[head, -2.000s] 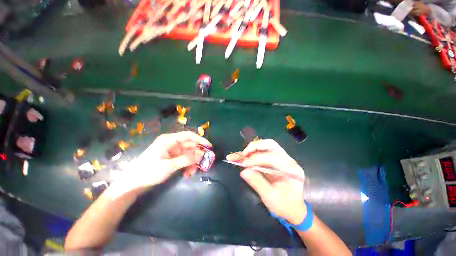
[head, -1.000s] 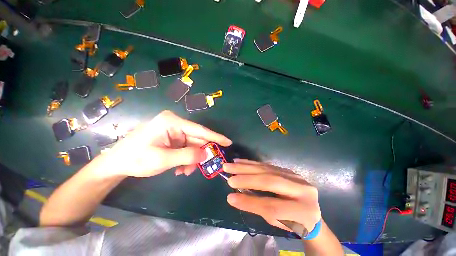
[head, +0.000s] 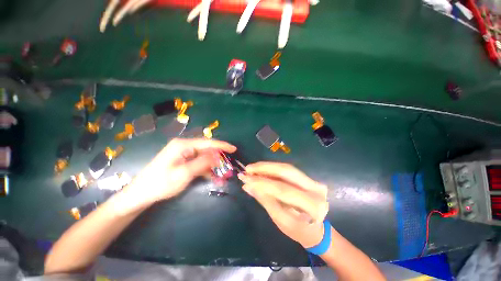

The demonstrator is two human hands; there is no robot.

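Observation:
My left hand holds a small red-edged watch body between thumb and fingers, near the middle of the view. The watch body is tilted and blurred, with some electronics showing. My right hand, with a blue strap on its wrist, holds slim dark tweezers like a pen. Their tip is close beside the watch body; whether it touches is unclear. A small plug-like piece lies on the bench just below the watch body.
Several display modules with orange tails lie at left; two more, a grey one and a dark one, lie beyond my right hand. A red watch, red tray and power supply also show.
Since the last earlier frame, the view has shifted, bringing the red tray back in. My right hand has drawn slightly back from the watch body, and the body is turned differently in my left hand.

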